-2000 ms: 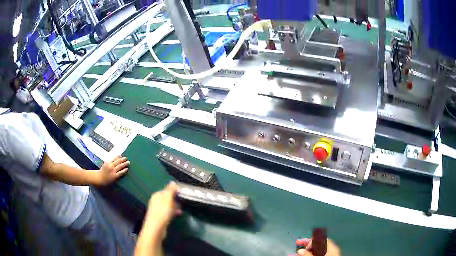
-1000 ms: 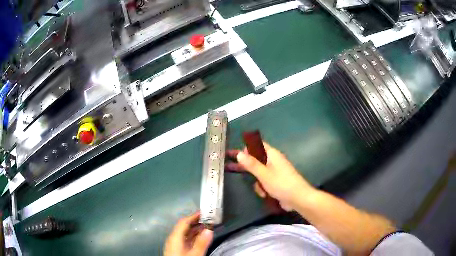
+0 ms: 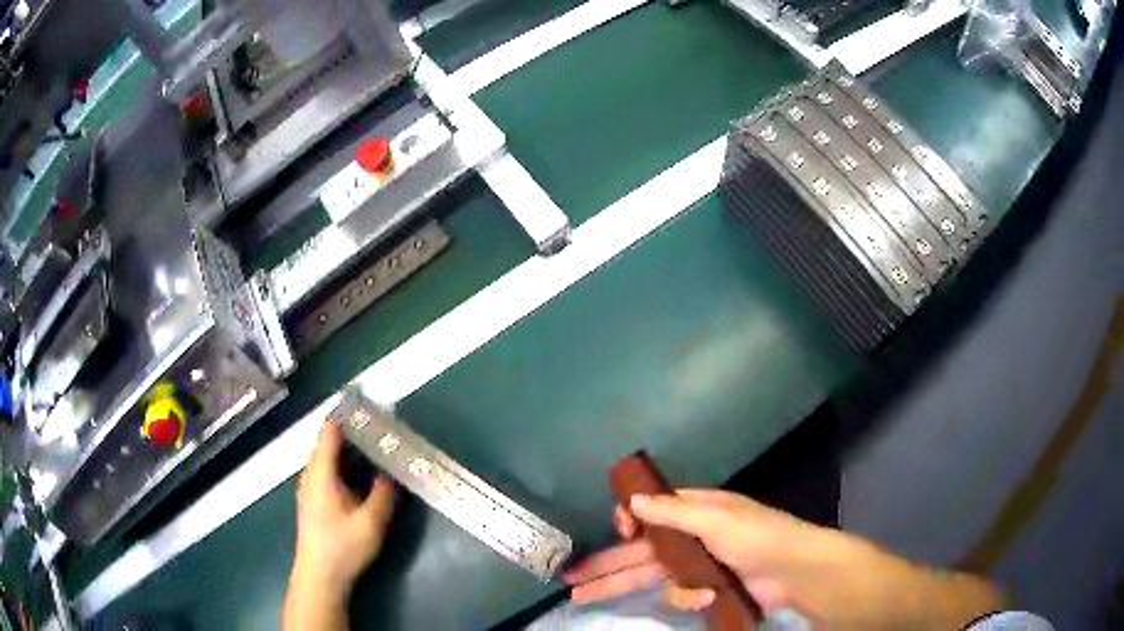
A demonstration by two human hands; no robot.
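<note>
A narrow silver fixture bar (image 3: 450,483) with a row of small square seats lies slantwise in front of me, its far end to the left. My left hand (image 3: 339,524) grips it at the far left end. My right hand (image 3: 703,549) holds a reddish-brown pressing block (image 3: 684,555), beside the bar's near right end; some of its fingers are extended close to that end. Whether they touch the bar is unclear.
A stack of fixture bars (image 3: 863,185) stands on the green bench at the right. A clear plastic bag (image 3: 1017,49) lies beyond it. A long white rail (image 3: 616,247) crosses the bench. At left are machines, a red control button (image 3: 374,155) and an emergency stop (image 3: 164,419).
The view has shifted. The bar has turned from upright in the picture to slantwise, and my left hand now holds its far end. My right hand still holds the block, now lower in the picture.
</note>
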